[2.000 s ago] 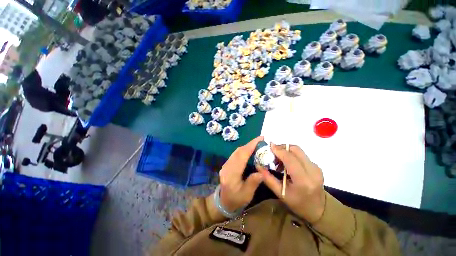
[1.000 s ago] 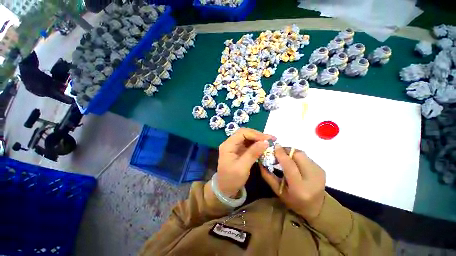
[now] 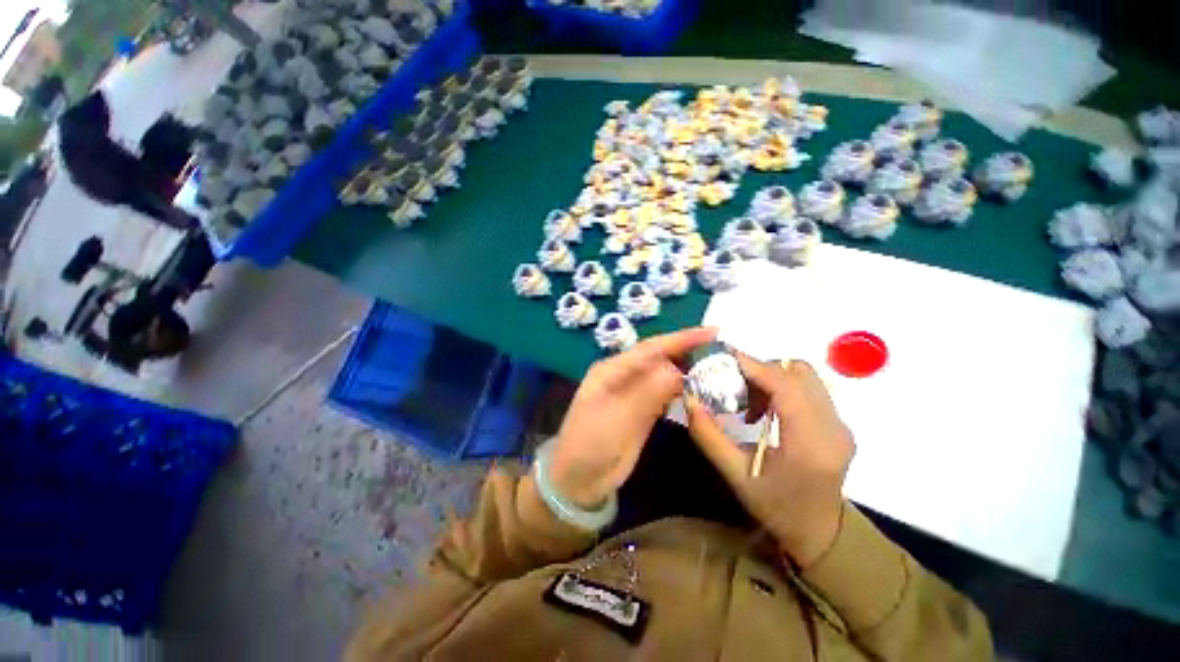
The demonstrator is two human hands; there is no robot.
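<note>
My left hand [image 3: 619,420] and my right hand [image 3: 796,446] meet over the near left edge of the white sheet [image 3: 977,420]. Both hold a pale grey moulded piece [image 3: 716,382] with a dark grey part at its top. My right hand also holds a thin pale wooden stick [image 3: 761,446], pointing down past the fingers. The red dish [image 3: 858,353] lies on the sheet. Grey-and-yellow moulded pieces [image 3: 673,168] lie heaped behind, and pale ruffled bodies [image 3: 870,216] stand in rows beside them.
Joined pieces [image 3: 434,136] stand in rows by a blue tray [image 3: 265,233] of grey parts. Pale bodies [image 3: 1093,272] and dark caps [image 3: 1145,427] are heaped at right. Translucent sheets [image 3: 964,52] lie at the back. Blue crates [image 3: 97,498] are at lower left.
The fingers have shifted around the piece, with its pale side now showing more between them. The view has moved slightly, so the table things appear further right.
</note>
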